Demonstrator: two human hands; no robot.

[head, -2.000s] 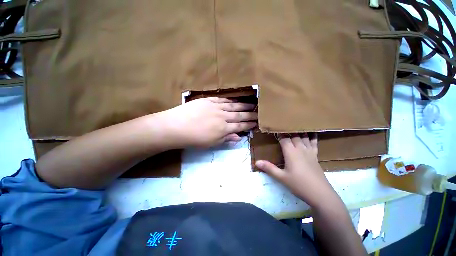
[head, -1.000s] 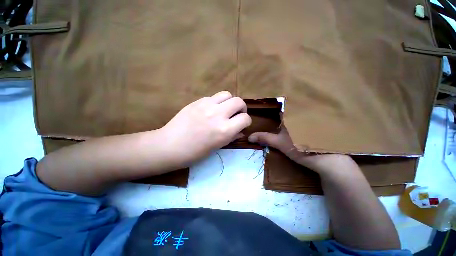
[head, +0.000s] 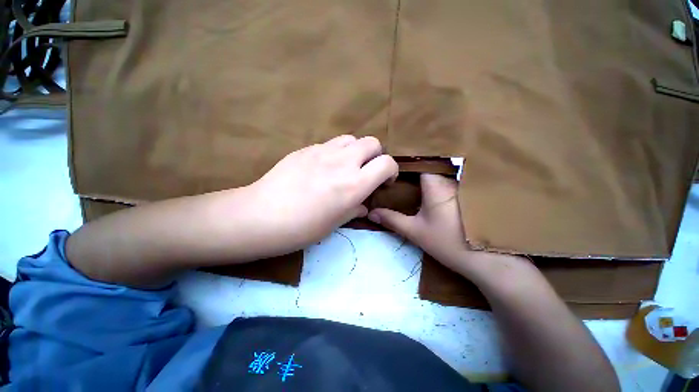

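A large flat brown bag body panel (head: 230,99) with a centre seam lies over further brown layers. Its near edge has a rectangular notch (head: 398,197). A small white piece (head: 458,164) shows at the notch's right corner. My left hand (head: 326,187) has its fingers curled over the notch's left side, pinching the fabric there; its fingertips are partly hidden. My right hand (head: 433,218) reaches in at the notch's right side. Its thumb points left near the lower layer's edge and its other fingers are partly hidden inside the opening.
A glue bottle with amber liquid (head: 651,341) lies at the lower right, cut off by the frame edge. Thin brown handles (head: 38,65) are tangled at the upper left. Loose dark threads lie on the white table (head: 345,279). A handle tab (head: 84,29) lies on the panel.
My right hand has moved from the near edge into the notch. My left hand has drawn back from inside the notch to its left side and curled. The view has shifted left.
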